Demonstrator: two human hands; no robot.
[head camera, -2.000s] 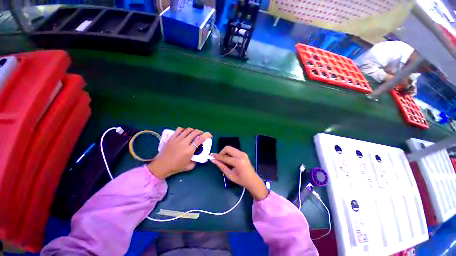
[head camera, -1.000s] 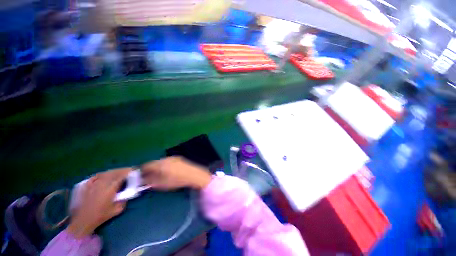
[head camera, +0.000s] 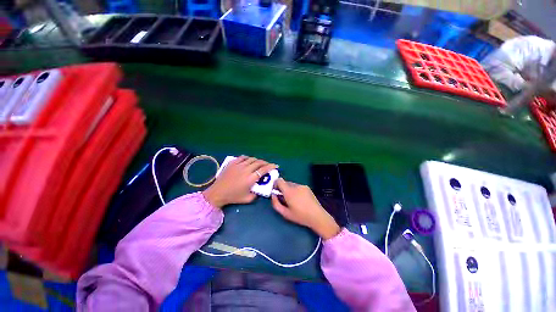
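A white power bank (head camera: 266, 180) with a black oval window lies under my left hand (head camera: 239, 181), whose fingers grip it from above. My right hand (head camera: 297, 202) pinches the white cable plug (head camera: 277, 191) at the window end of the power bank. I cannot tell whether the plug is fully in. The white cable (head camera: 286, 264) loops near the bench edge, over a beige strip (head camera: 231, 249). Two dark phones (head camera: 341, 192) lie side by side right of my hands, screens dark.
Left are stacked red trays (head camera: 58, 164), a dark block (head camera: 143, 189) and a tape roll (head camera: 200, 170). Right are a purple round item (head camera: 423, 222) and a white tray (head camera: 488, 241). Across the bench are a black tray (head camera: 152, 38), blue box (head camera: 253, 29), red-orange tray (head camera: 450, 72) and a person (head camera: 523, 58).
The view swung right and came back. The two phones, apart two seconds ago, now lie side by side. My hands stay on the power bank and plug.
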